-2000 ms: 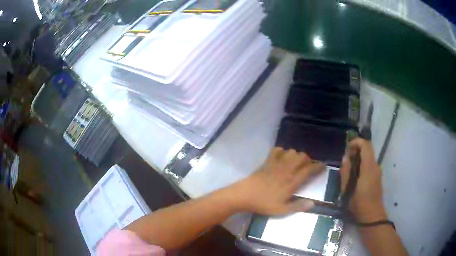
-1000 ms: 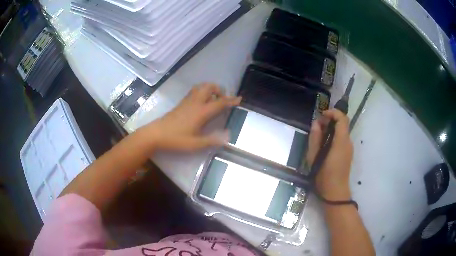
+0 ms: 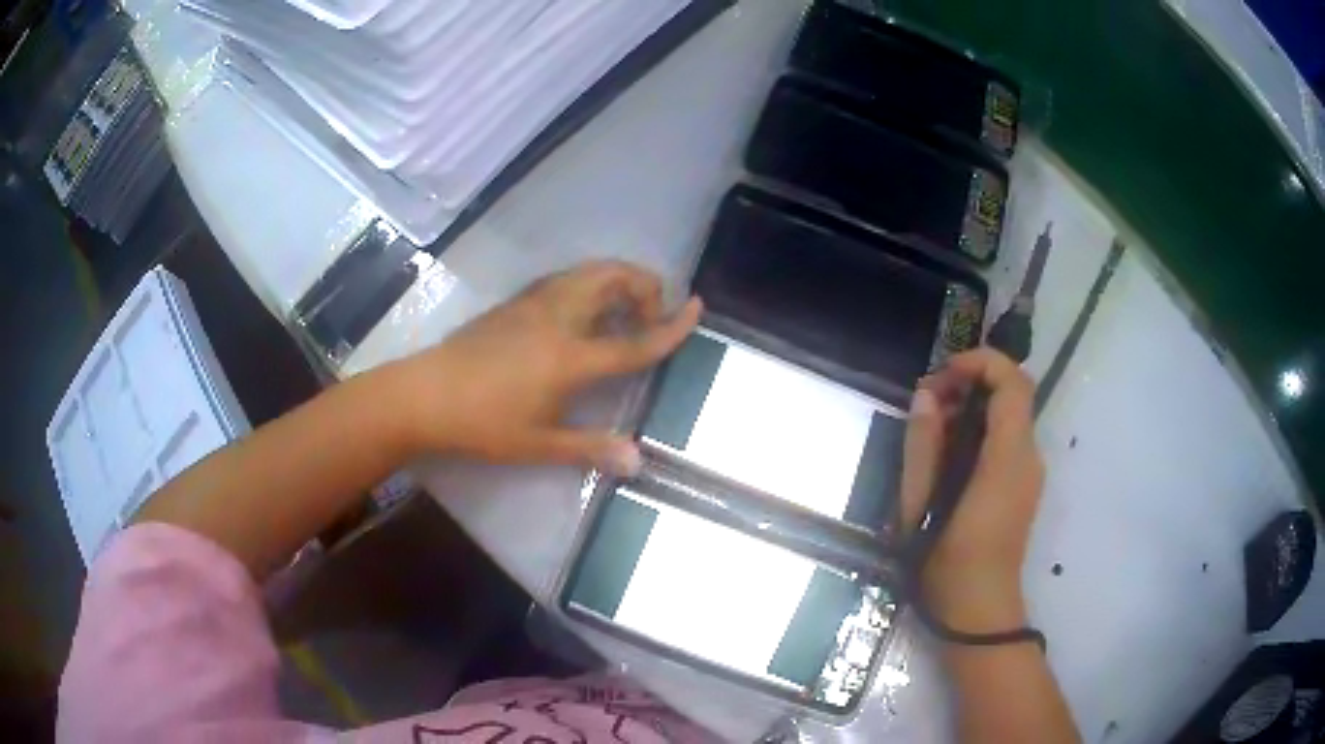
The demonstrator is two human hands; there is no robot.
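Note:
Several black power bank shells lie in a row in a clear blister tray. The three farther shells (image 3: 843, 286) show no cell. The two nearest shells hold silver-white battery cells with dark green end bands, one between my hands (image 3: 775, 436) and one nearest me (image 3: 712, 587). My left hand (image 3: 560, 364) is at the left end of the farther cell, thumb and forefinger spread at its two corners. My right hand (image 3: 981, 472) holds a soldering iron (image 3: 1024, 298) at the cell's right end, its tip pointing away from me. My right fingers hide that shell's circuit board.
A tall stack of white trays (image 3: 422, 109) stands at the upper left. An empty white tray (image 3: 138, 407) and another tray stack (image 3: 109, 146) sit lower at the left. A green conveyor (image 3: 1148, 131) runs along the far side. Black objects (image 3: 1279, 570) lie at the lower right.
The view has swung down and right from the stack. My left hand has moved off the farther cell's surface to its left end. My right hand still holds the iron.

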